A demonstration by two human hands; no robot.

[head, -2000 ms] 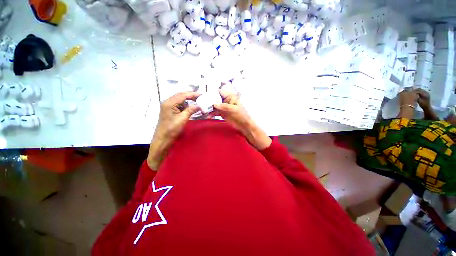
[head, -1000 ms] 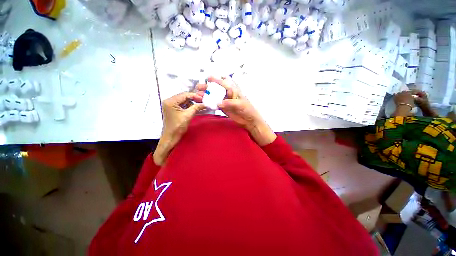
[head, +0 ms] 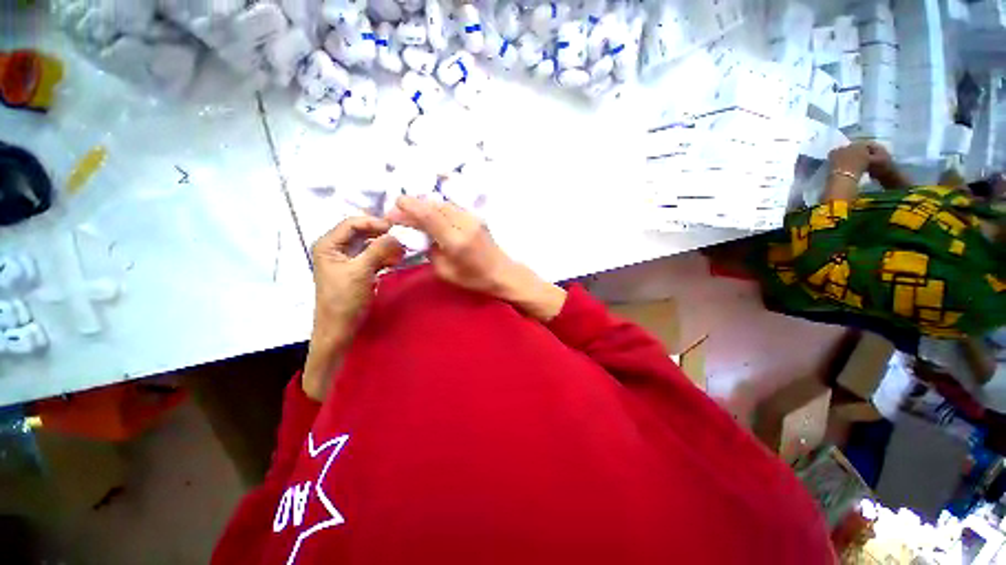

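A small white unit (head: 409, 237) is held between my two hands, just above the table's near edge. My left hand (head: 351, 265) has its thumb and fingertips closed at the unit's left side. My right hand (head: 461, 245) lies over the unit's right side with its fingers extended and hides much of it. A few loose white units (head: 461, 188) lie just beyond my hands. A larger heap of white units with blue bands (head: 419, 57) lies farther off.
White cartons (head: 723, 166) stand in rows at right, beside another person's hands (head: 858, 163). A black object (head: 20, 184), a yellow strip (head: 87, 169) and an orange-yellow roll (head: 27, 80) lie at left. Crinkled clear bags (head: 226, 44) lie at the far edge.
The view has turned and shifted, so the table edge slants. My right hand has moved over the unit, which showed more fully between the fingertips before.
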